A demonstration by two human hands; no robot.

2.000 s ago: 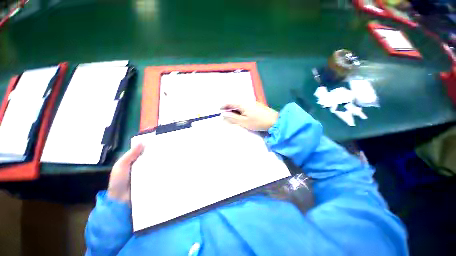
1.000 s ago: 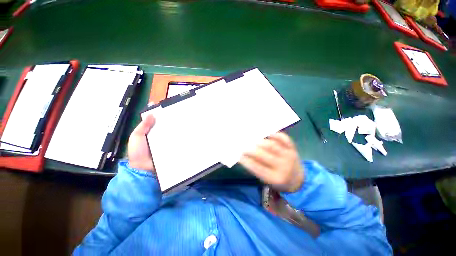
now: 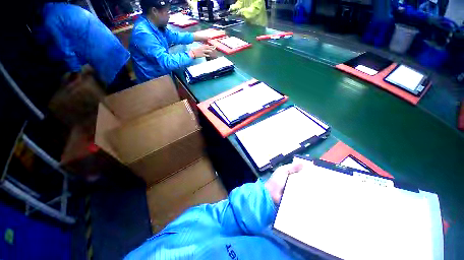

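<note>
A screen module (image 3: 351,213), white side up with a dark connector strip along its far edge, is at the lower right, cut off by the picture's bottom edge. My left hand (image 3: 285,177) grips its left side. My right hand is not in view. Behind the module, an orange-red foam tray (image 3: 338,151) with a white-faced unit in it shows partly. To its left lie stacked panels (image 3: 280,133), white side up, and a second foam tray (image 3: 222,126) bearing more stacked panels (image 3: 249,103).
An open brown carton (image 3: 157,134) stands left of the green bench (image 3: 325,84). A worker in blue (image 3: 152,48) sits further along, hands near a tray. Another person in blue bends at the far left. More trays (image 3: 407,94) lie across the bench.
The view has swung left, bringing the carton and workers into sight. My left hand still holds the module. My right hand, the tape roll and white scraps have left the picture.
</note>
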